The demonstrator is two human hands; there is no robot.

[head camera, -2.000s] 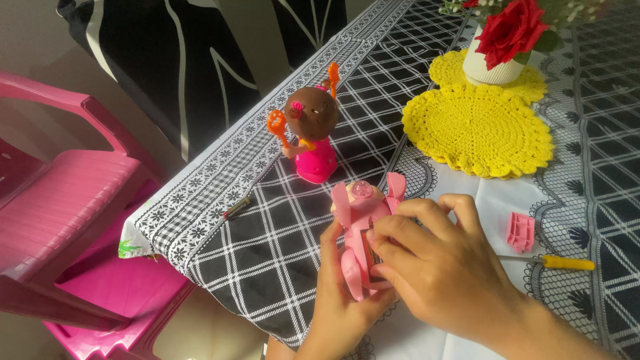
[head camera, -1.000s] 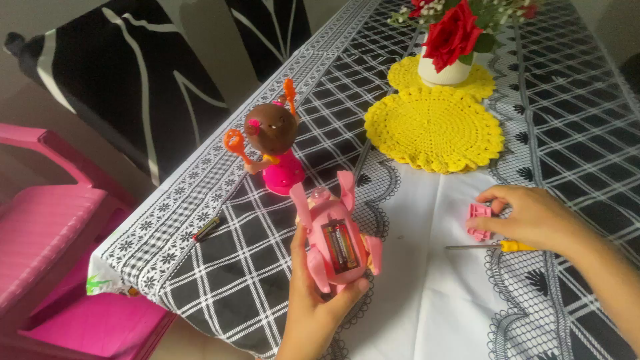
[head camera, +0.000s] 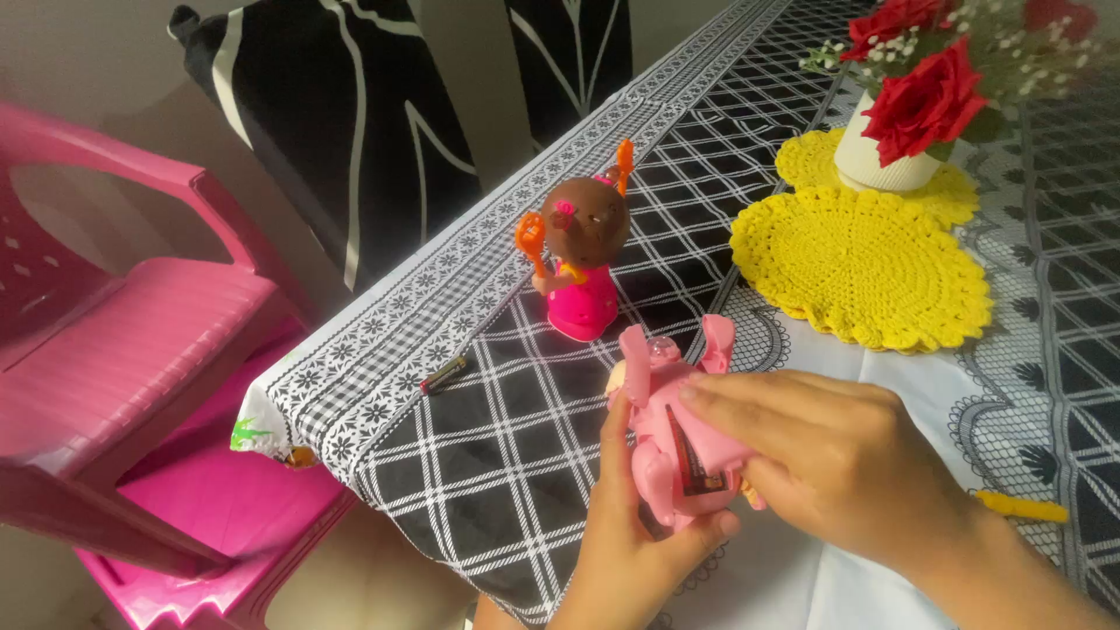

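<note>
My left hand [head camera: 643,534] holds a pink plastic toy [head camera: 652,429] from below, its back turned up. A battery compartment [head camera: 700,468] in the toy's back is partly uncovered, and batteries show inside. My right hand [head camera: 831,464] holds a pink battery cover [head camera: 709,420] against the toy's back, partly over the compartment. Beyond the toy stands a doll [head camera: 584,254] with a brown head, a bright pink dress and orange pieces in its raised hands. A loose battery [head camera: 444,374] lies on the cloth to the left.
A yellow-handled tool [head camera: 1022,507] lies to the right, partly hidden by my right wrist. Yellow crocheted mats [head camera: 862,271] lie at the back right under a white vase [head camera: 882,157] with red flowers. Pink plastic chairs [head camera: 175,324] stand left of the edge of the tablecloth [head camera: 525,420].
My right hand has moved left from the pink cover on the table to the toy, bringing the cover onto its back. The compartment, fully exposed one second ago, is now partly covered.
</note>
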